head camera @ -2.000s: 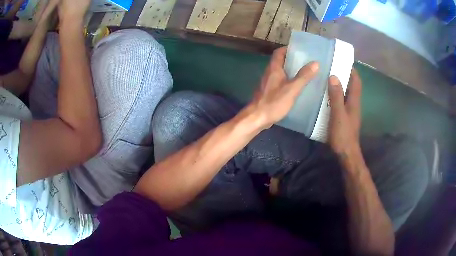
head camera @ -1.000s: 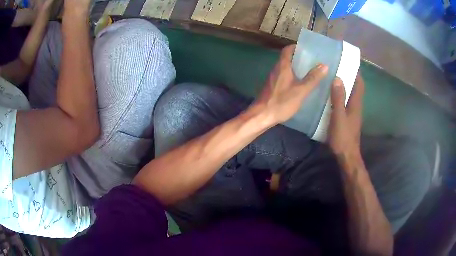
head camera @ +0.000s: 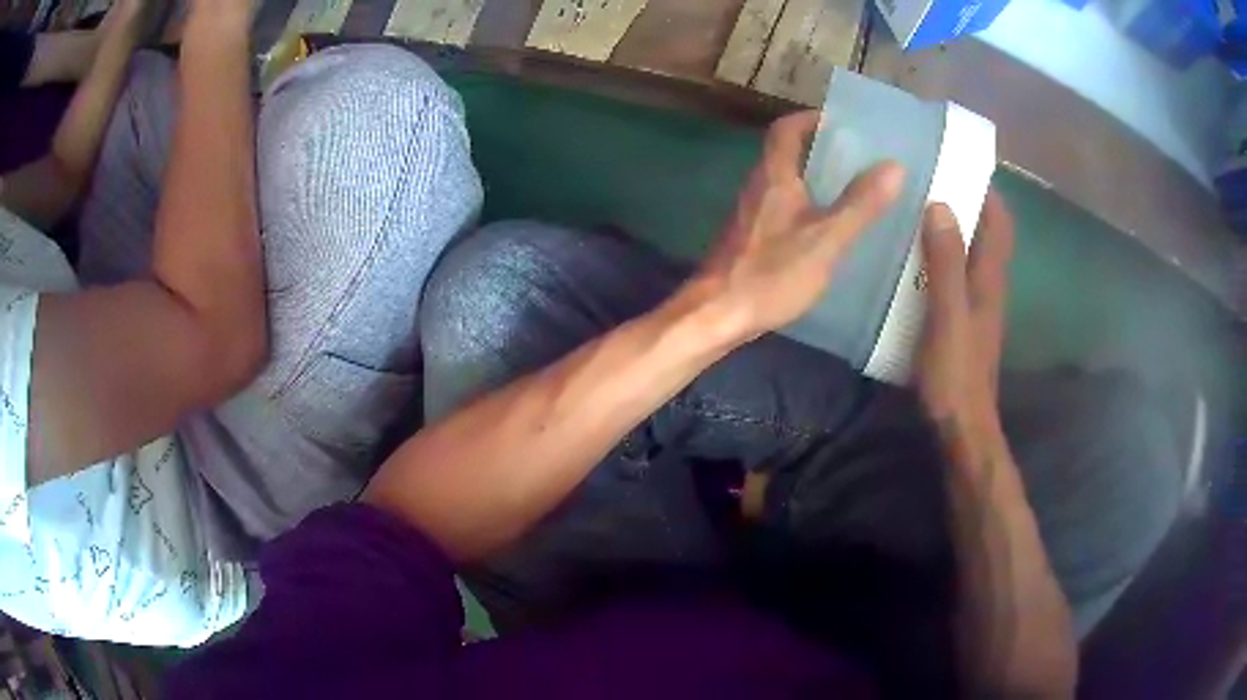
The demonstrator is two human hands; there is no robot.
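Note:
The appliance is upright on its side above my lap, right of centre. Its translucent grey container (head camera: 875,151) faces left and its white housing (head camera: 968,153) faces right, the two parts touching along a straight seam. My left hand (head camera: 807,233) grips the container, thumb on its face and fingers behind its left edge. My right hand (head camera: 961,308) holds the white housing from the right, with fingers along its side. A small dark mark shows on the white wall beside my right fingers. The inside of the appliance is hidden.
A neighbour's bent knee (head camera: 363,164) and arm (head camera: 205,205) are close at my left. Wooden slats (head camera: 581,25) run along the top. A blue and white carton (head camera: 937,17) stands at the top right on the white-topped table (head camera: 1094,96). Green floor (head camera: 588,171) lies beyond my knees.
The appliance and both hands have shifted slightly right and up in view, with the same grip. The neighbour's arm has shifted slightly left.

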